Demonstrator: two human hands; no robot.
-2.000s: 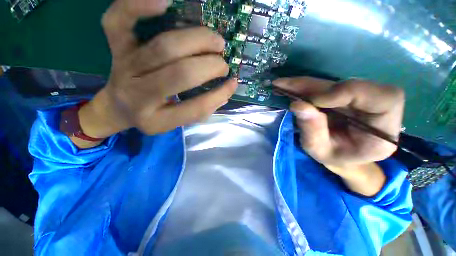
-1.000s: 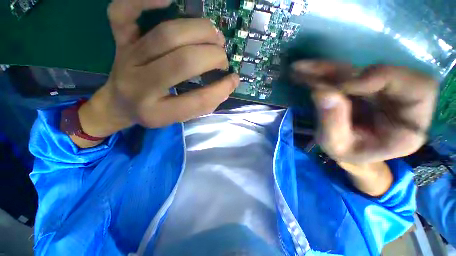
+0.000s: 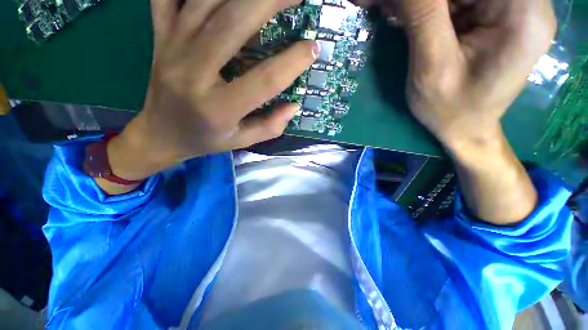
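A green circuit board panel point(image 3: 317, 78) with a row of grey square chips lies on the dark-green mat at the top centre. My left hand point(image 3: 205, 84) is over its left part, fingers spread and bent, holding it; one fingertip touches near a chip. The left thumb tip is not clearly visible. My right hand point(image 3: 478, 67) is right of the panel at the top edge, with its fingers bent. Its fingertips are cut off or hidden, so I cannot see the thin dark tool or tell what it holds.
Another populated green board point(image 3: 48, 18) lies at the top left of the mat point(image 3: 84, 71). Loose thin green scraps point(image 3: 567, 106) lie at the right, below a bright glare. The mat's front edge runs close to my blue smock. Dark items with white markings show below that edge.
My right hand has moved up and forward, its fingertips leaving clear view. The thin tool seen in it earlier no longer shows. My left fingers have spread further over the panel, and the panel sits slightly lower.
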